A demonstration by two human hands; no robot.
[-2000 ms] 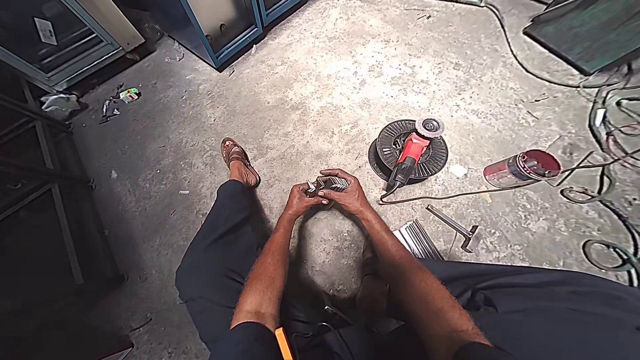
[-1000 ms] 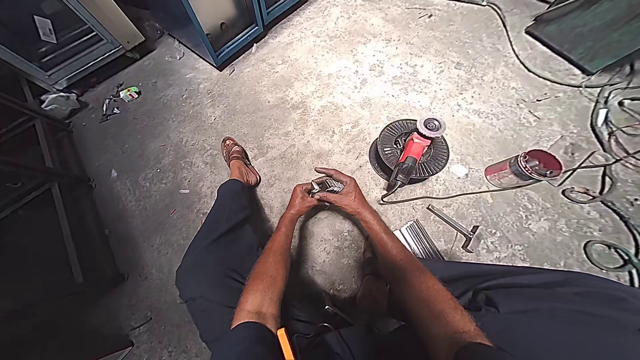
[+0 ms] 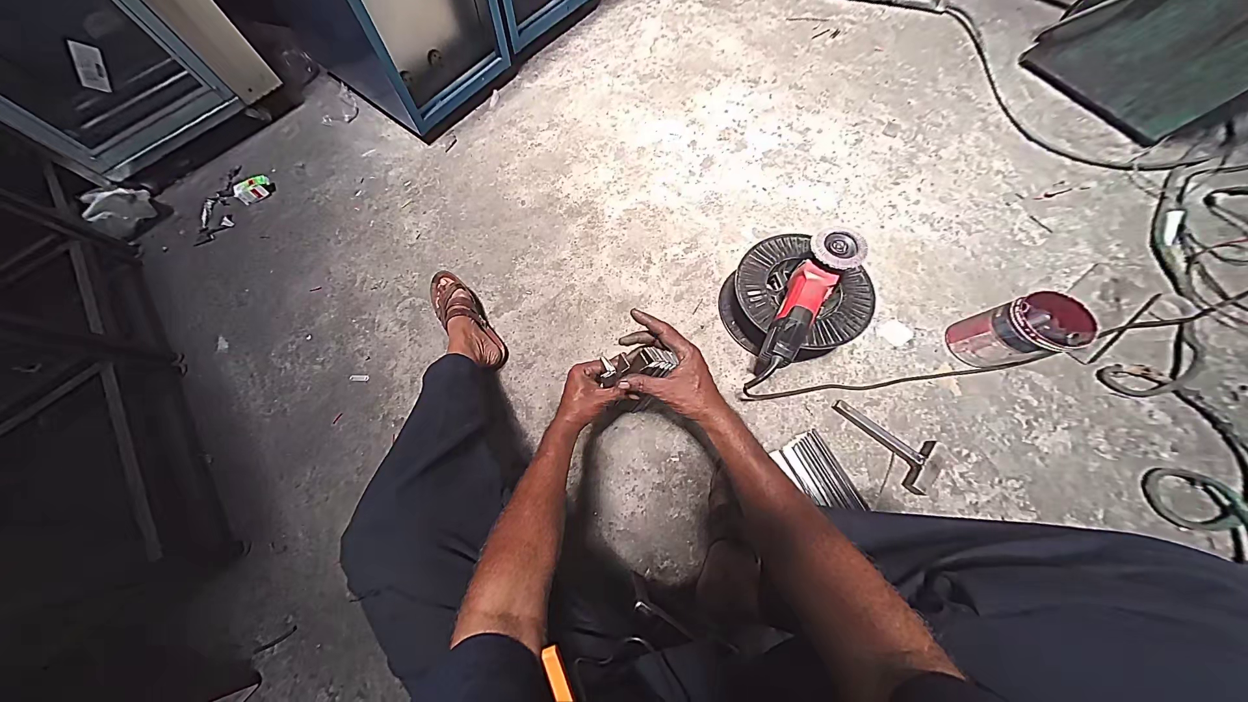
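Both my hands meet above the floor between my knees, around a small bundle of metal pieces (image 3: pixel 639 365) whose exact kind I cannot tell. My left hand (image 3: pixel 588 392) grips the bundle's left end. Around its right end is my right hand (image 3: pixel 684 378), with the thumb underneath and the index finger raised off it. Right of my right forearm, a stack of metal strips (image 3: pixel 817 470) lies on the floor, partly hidden by my arm and leg. Beside it is a T-shaped metal tool, seemingly a hammer (image 3: pixel 892 444).
A red angle grinder (image 3: pixel 804 297) rests on a black plastic reel (image 3: pixel 846 317). Its cord runs right, past a red-stained can (image 3: pixel 985 336) lying tilted. Cables and hoses (image 3: pixel 1185 341) tangle at far right. Blue-framed cabinets (image 3: pixel 419 107) stand at the top left, a dark metal frame (image 3: pixel 107 390) at left.
The fingers of my right hand have shifted on the metal bundle, and its index finger now stands more raised. The grinder, can and strips have stayed where they were.
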